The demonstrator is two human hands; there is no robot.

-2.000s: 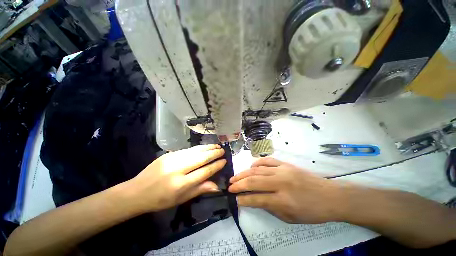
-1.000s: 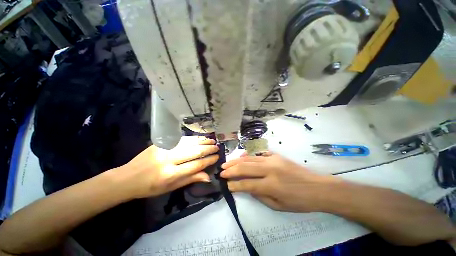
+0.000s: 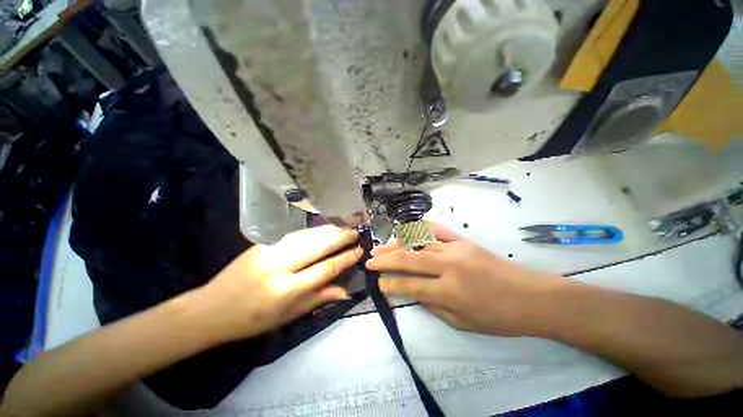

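Note:
The dark garment piece is heaped left of the sewing machine head, its edge running under my left hand. My left hand lies flat on the cloth, fingertips beside the presser foot area. My right hand rests on the white bed, fingertips against the narrow black binding tape. The tape runs between both hands and trails toward me past the front edge. The needle and foot are mostly hidden by fingertips and the head. Whether either hand pinches the material is unclear.
A ridged beige block and a dark coil sit right of the foot. Blue-handled thread snips lie on the bed. A metal mechanism is at the right. Ruler marks run along the front edge. Other workstations show at upper left.
The cloth has moved forward under the machine head, so less of its front edge lies toward me. Both hands have moved slightly forward with it. The camera view has shifted.

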